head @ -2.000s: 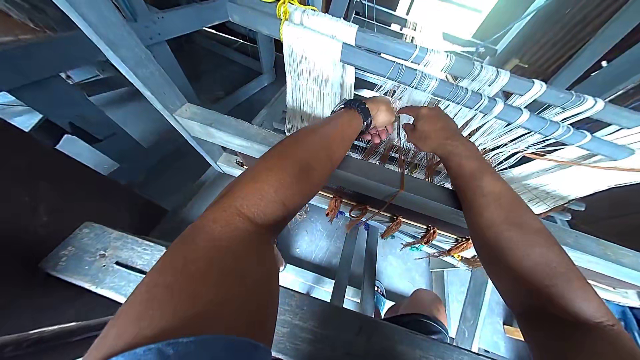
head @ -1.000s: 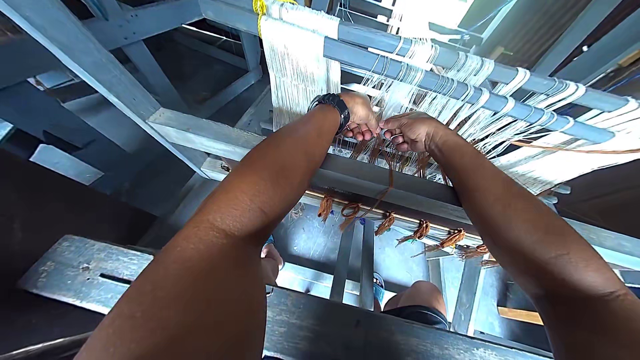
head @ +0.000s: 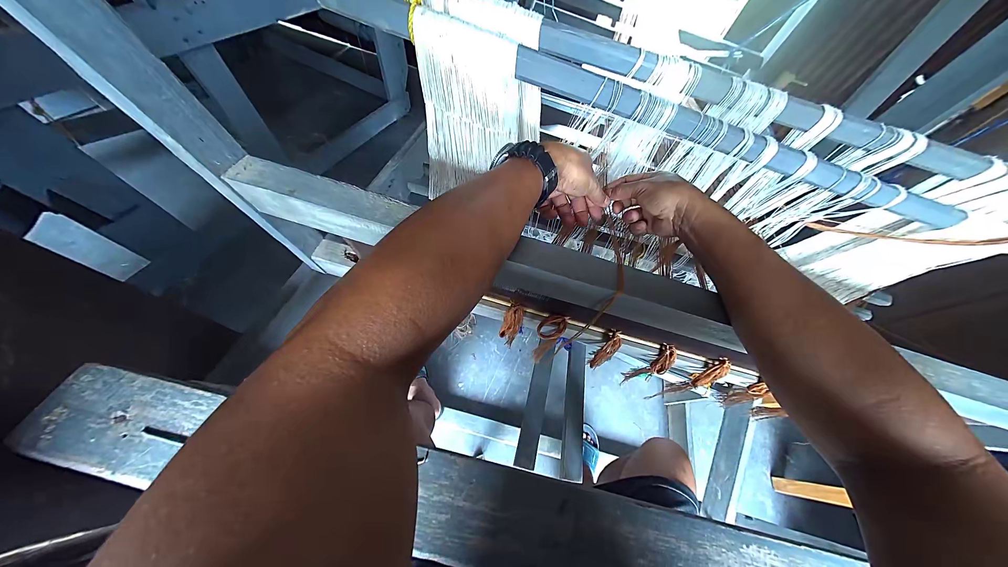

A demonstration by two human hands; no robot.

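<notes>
My left hand [head: 575, 187], with a dark watch at the wrist, and my right hand [head: 647, 203] meet fingertip to fingertip over the loom. Fine threads are pinched between their fingers; which hand grips which thread is too small to tell. White warp threads [head: 740, 169] fan down behind them from two grey bars [head: 717, 126]. Brown yarn [head: 618, 276] hangs from below my fingers across the dark front beam [head: 654, 295]. Knotted brown yarn bundles [head: 606, 348] line the beam's lower side. Left of my hands hangs a dense white band of warp [head: 472, 87].
A grey wooden frame post [head: 142, 102] and crossbar [head: 315, 197] stand on the left. A worn bench board [head: 102, 417] lies at the lower left, and a dark beam [head: 551, 512] crosses the bottom. Treadle bars [head: 535, 409] run below, near my legs.
My hands have stayed close together among the threads. My right fingers, raised two seconds ago, have come down beside the left ones.
</notes>
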